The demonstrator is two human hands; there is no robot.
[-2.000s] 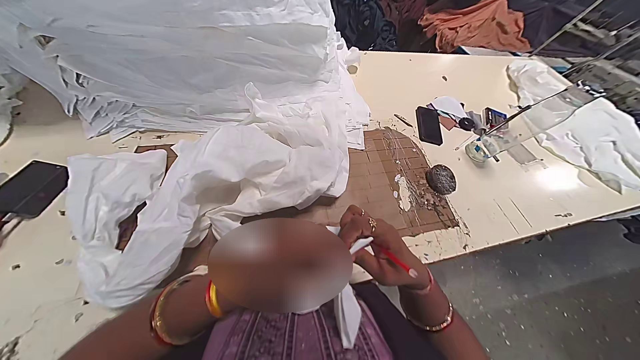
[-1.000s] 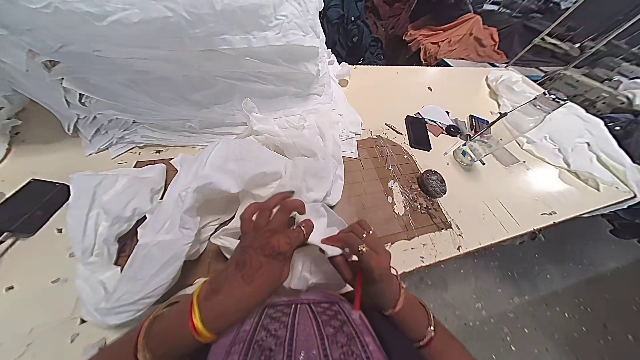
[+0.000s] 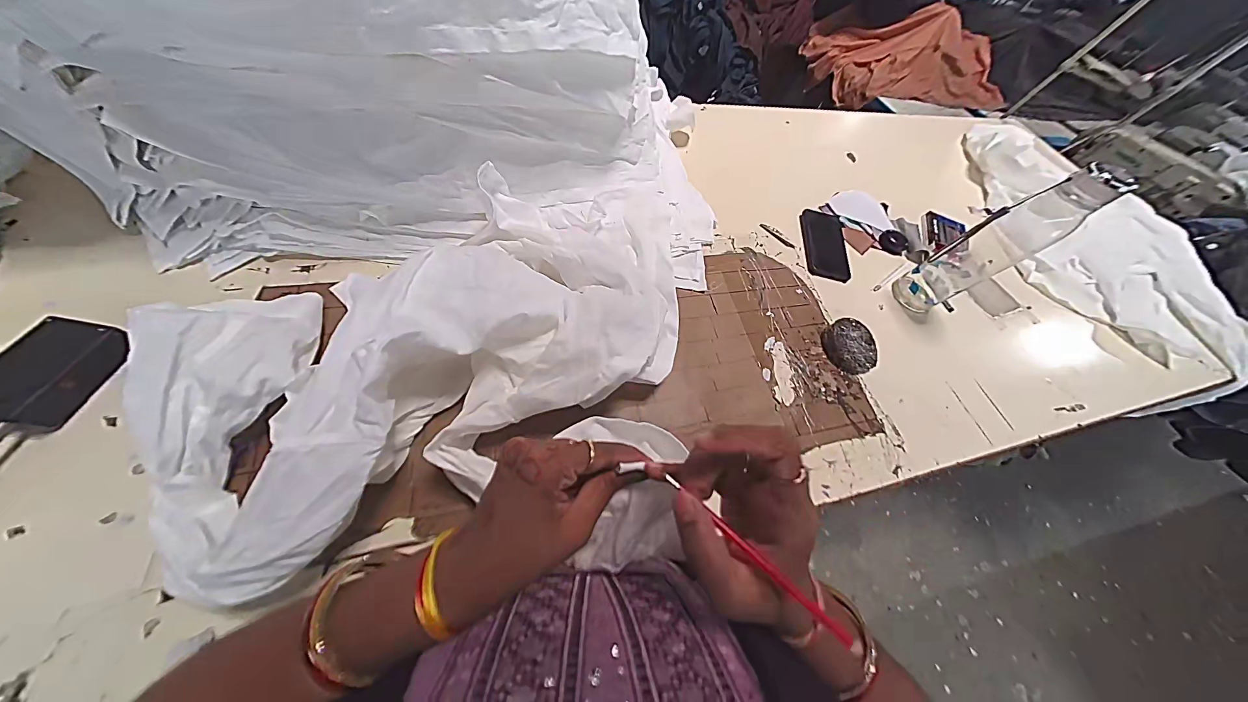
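Note:
A white garment (image 3: 526, 312) lies crumpled across the table, and part of it reaches down to my lap. My left hand (image 3: 551, 497) pinches a small fold of its white cloth between thumb and fingers. Close beside it, at the same fold, my right hand (image 3: 751, 517) holds a thin red stick-like tool (image 3: 770, 570) with a pale tip; whether it is a pen or a brush I cannot tell. The tip touches or nearly touches the cloth by my left fingertips. Bangles circle both wrists.
A tall stack of white cloth (image 3: 370, 117) stands at the back left. Around lie a dark phone-like device (image 3: 60, 372), a black phone (image 3: 825, 245), a round dark pad (image 3: 849, 346), a clear round container (image 3: 914, 292) and another white garment (image 3: 1121, 253). The worn brown board (image 3: 712, 361) lies beneath.
My left hand has lowered from the raised, spread pose of one second ago and now pinches the cloth. The red tool has stayed with my right hand, now slanting down to the right.

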